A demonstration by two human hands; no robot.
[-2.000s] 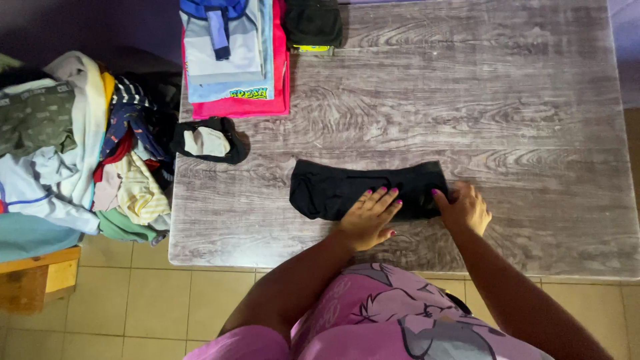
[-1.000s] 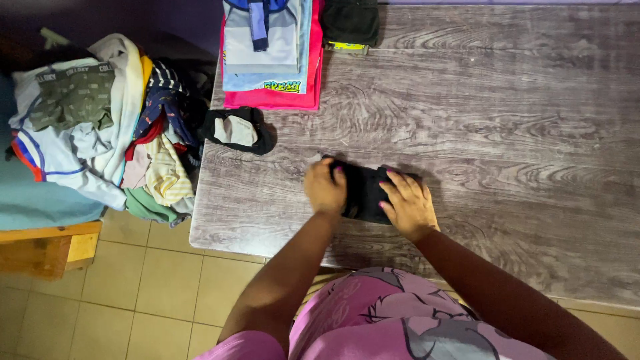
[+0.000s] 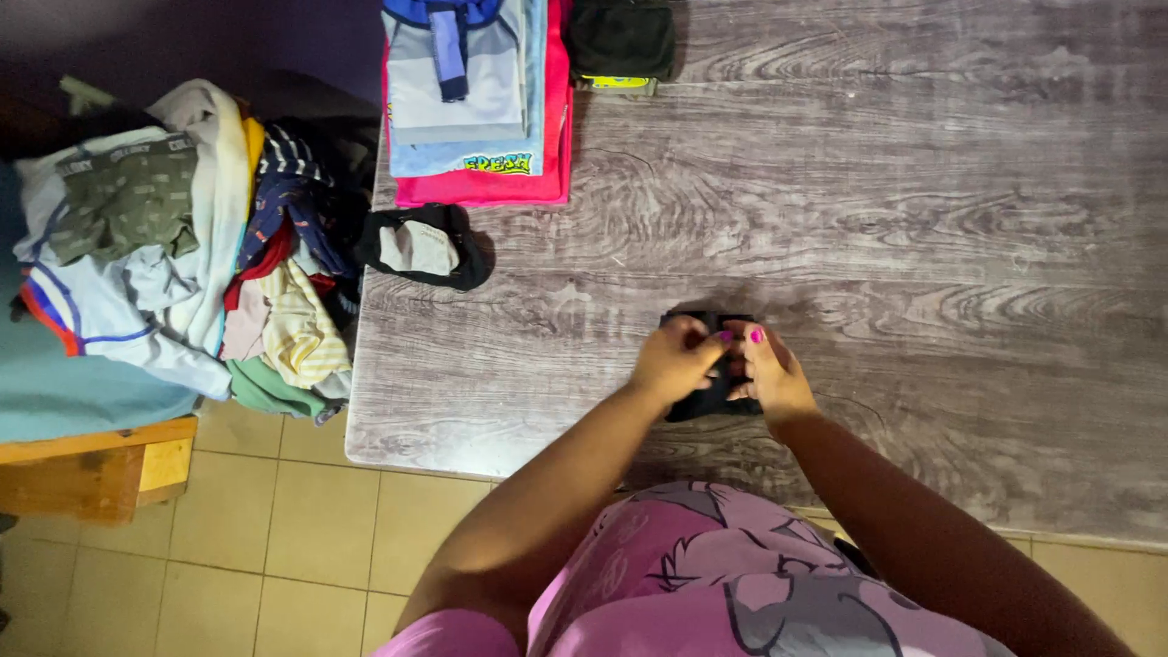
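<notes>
A black folded garment (image 3: 716, 401), now a small compact bundle, lies on the wood-grain table (image 3: 912, 228) near its front edge. My left hand (image 3: 677, 360) is at the bundle's left side, fingers bent over its top. Opposite it, my right hand (image 3: 771, 365) is at the right side, with the thumbs of both hands close together. The fingertips partly cover the cloth, so whether they grip it is hard to tell.
Folded shirts (image 3: 474, 155) are stacked at the table's back left, beside folded black clothing (image 3: 620, 41). A black bundle with a light patch (image 3: 424, 248) sits at the left edge. Left of the table, a heap of loose clothes (image 3: 182, 255) rests on a teal surface (image 3: 91, 392).
The black garment, long and flat two seconds ago, has been folded in from its ends into a short bundle. My hands have come close together over it.
</notes>
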